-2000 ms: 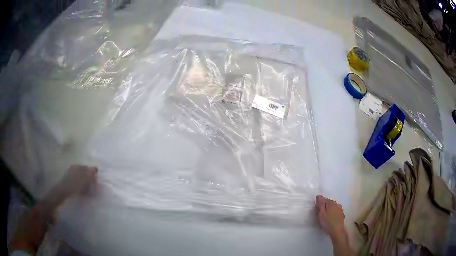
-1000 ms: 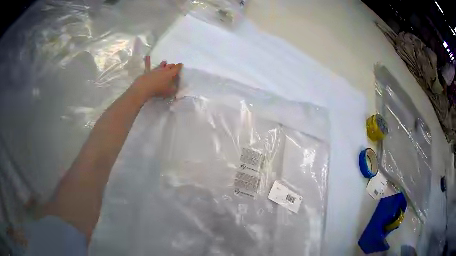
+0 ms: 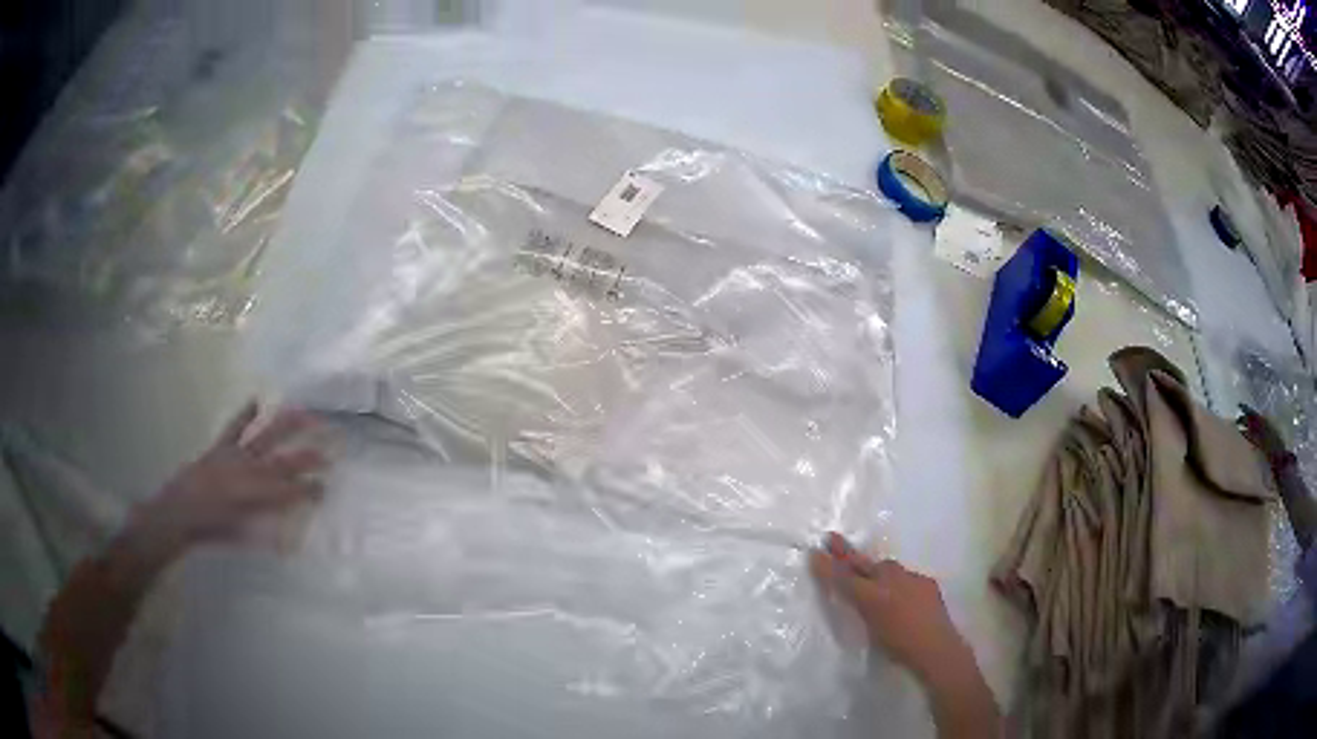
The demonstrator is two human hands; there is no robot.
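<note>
A clear polybag point(image 3: 679, 332) lies on white interleaving sheets point(image 3: 578, 58) in front of me. It is crinkled and shiny, with a white barcode sticker point(image 3: 626, 204) and printed text near its far part. Its pale contents are hard to make out. My left hand point(image 3: 238, 484) is blurred, with fingers spread at the bag's near left edge; it looks empty. My right hand point(image 3: 888, 599) is at the bag's right edge, fingertips on the plastic.
Right of the sheets are a yellow tape roll point(image 3: 911, 110), a blue tape roll point(image 3: 913, 185), a label card point(image 3: 969, 241), a blue tape dispenser point(image 3: 1023, 325) and stacked beige handbags point(image 3: 1141, 520). Another person's hand point(image 3: 1267, 436) is at the far right.
The bag has been turned, so sticker and print now lie differently near its far side. My left hand has come back from the far left corner to the near left. My right hand has reappeared.
</note>
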